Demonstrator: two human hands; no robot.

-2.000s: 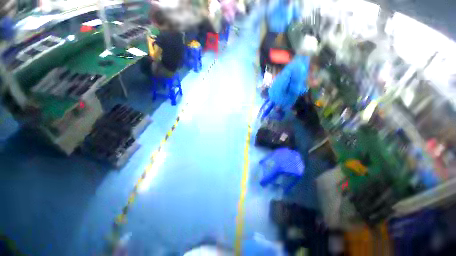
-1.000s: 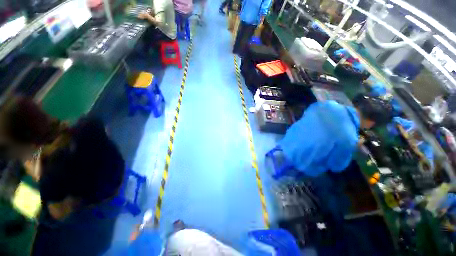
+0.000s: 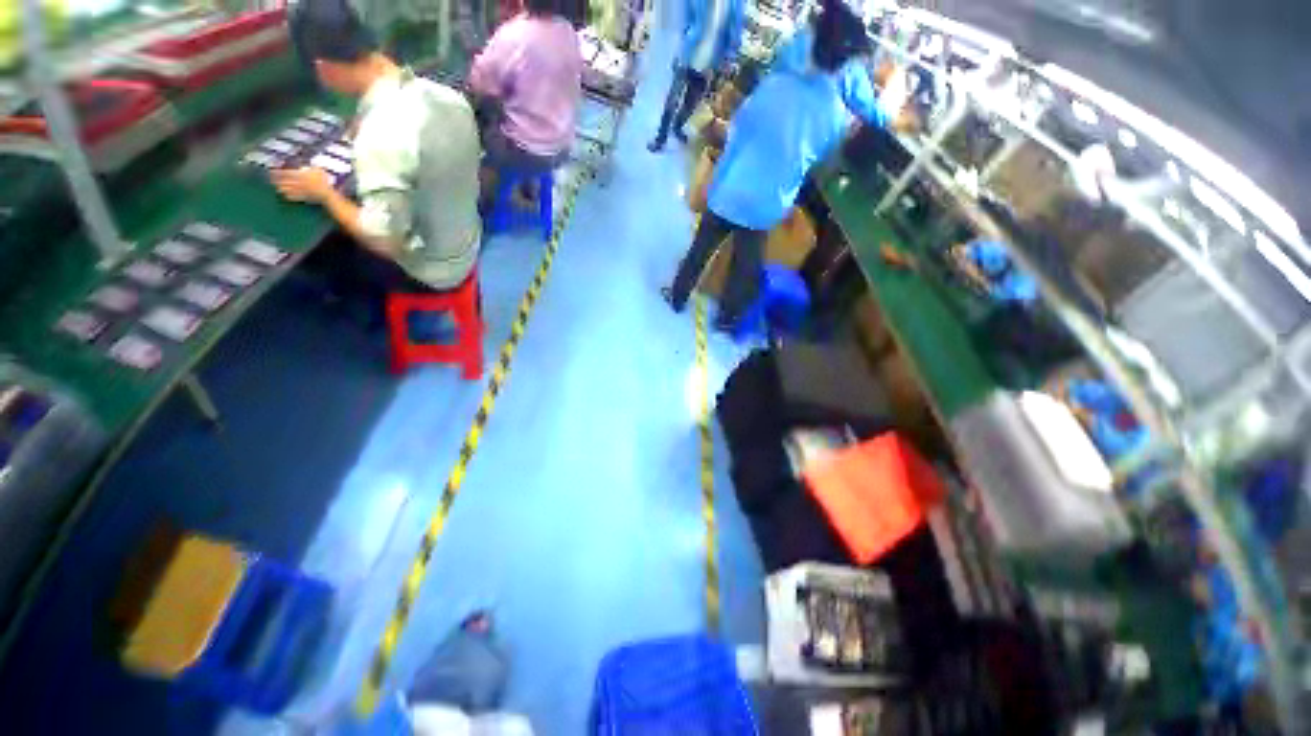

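A bright blue plastic stool point(image 3: 673, 687) is at the bottom edge of the picture, right of centre, in front of my body and cut off by the edge. No hand of mine can be made out on it, so I cannot tell from this frame whether it is held. A little of my whitish and light blue clothing shows at the bottom edge, left of the stool. A blurred grey shape point(image 3: 467, 664), perhaps my leg or foot, lies just above it. Both my hands are out of the picture.
A blue floor aisle point(image 3: 575, 417) runs ahead between yellow-black tapes. Left are a green bench point(image 3: 216, 309), seated people, a red stool point(image 3: 436, 334) and a yellow-topped blue stool point(image 3: 230, 618). Right are a red-orange tray point(image 3: 870, 496), a parts tray point(image 3: 834, 626) and a person in blue point(image 3: 776, 144).
The view has moved forward along the aisle. The dark-clothed seated person at left and the bending person in blue at right are out of view. The blue stool shows more fully, nearer the centre.
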